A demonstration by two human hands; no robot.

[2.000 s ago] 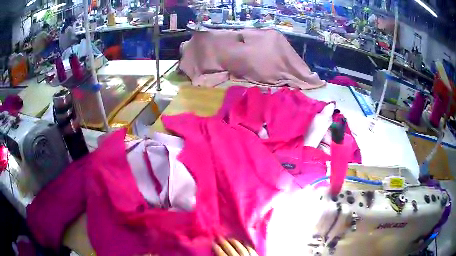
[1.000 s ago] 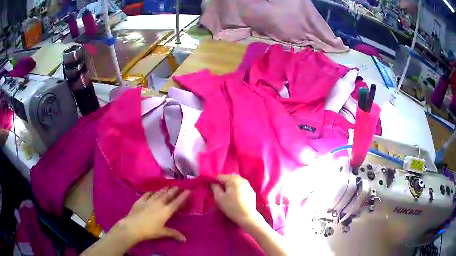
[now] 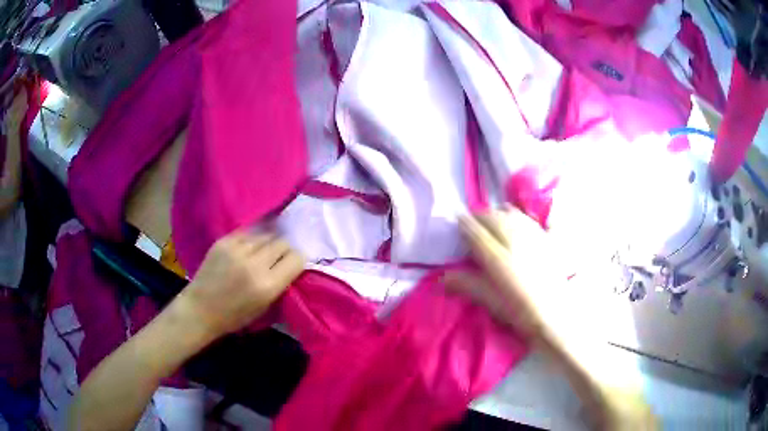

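Observation:
A magenta-pink garment (image 3: pixel 253 126) lies opened in front of me, its pale lilac inside (image 3: pixel 404 143) showing, crossed by narrow dark pink bound seams. Its near part hangs over the table's front edge. My left hand (image 3: pixel 244 274) is closed on the garment's edge at the left. My right hand (image 3: pixel 497 269) is blurred and lies on the garment at the right; whether its fingers pinch the cloth I cannot tell. The white sewing machine head (image 3: pixel 707 244) stands at the right, its needle area lost in white glare.
Another sewing machine (image 3: pixel 93 50) stands at the upper left, with another person's arm (image 3: pixel 13 151) at the left edge. Pink and pale pieces (image 3: pixel 80 311) lie low at the left. An upright pink holder (image 3: pixel 741 126) is at the right.
The view has moved down and closer. The garment has been spread open, showing far more pale inside, and its pink front part now hangs towards me. My hands have moved farther apart.

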